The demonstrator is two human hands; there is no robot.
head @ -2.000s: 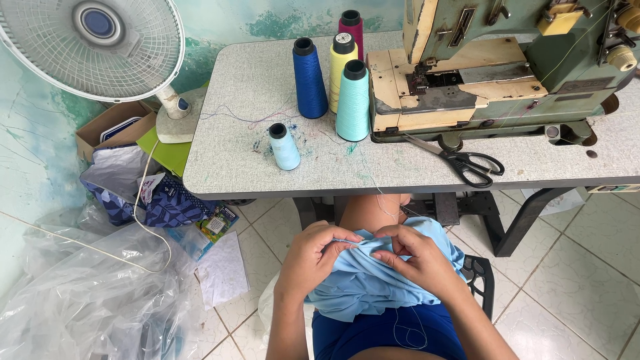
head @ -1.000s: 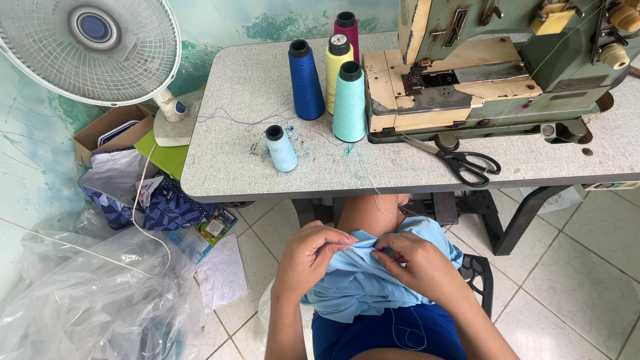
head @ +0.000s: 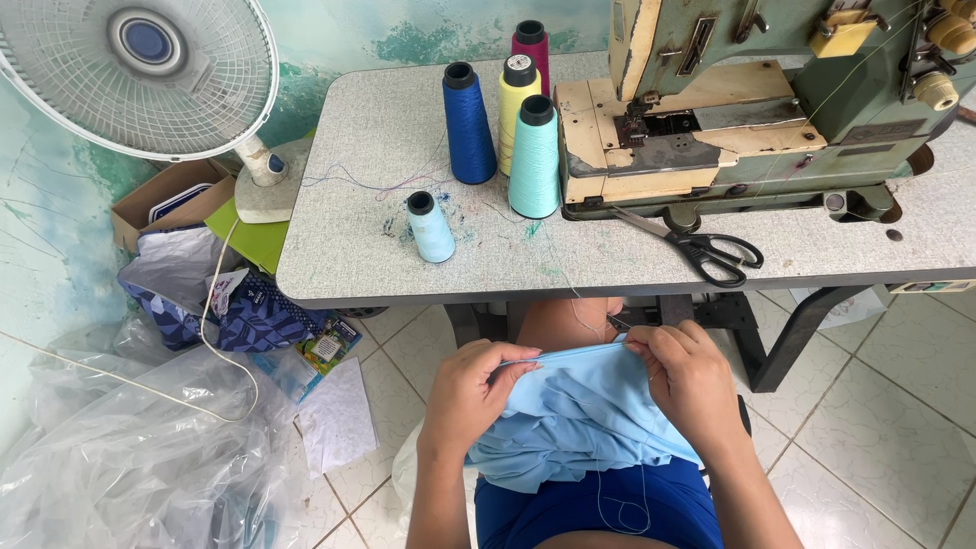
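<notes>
Light blue fabric (head: 579,412) lies bunched over my lap, its upper edge stretched nearly straight between both hands. My left hand (head: 488,389) pinches one end of that edge between thumb and fingers. At the other end, my right hand (head: 679,366) grips the edge with its fingers curled. A thin thread runs from the table edge down to the fabric near my right hand. Another loose thread (head: 625,515) loops over the blue shorts (head: 595,496). Whether a needle is held cannot be seen.
On the table (head: 366,267) stand thread cones, including a small light blue one (head: 431,232) and a dark blue one (head: 469,130). Black-handled scissors (head: 709,255) lie before an industrial sewing machine (head: 686,145). A fan (head: 145,61), bags and clear plastic (head: 152,450) are at left.
My hands have moved apart, and the fabric edge between them, bunched before, is now drawn out nearly straight.
</notes>
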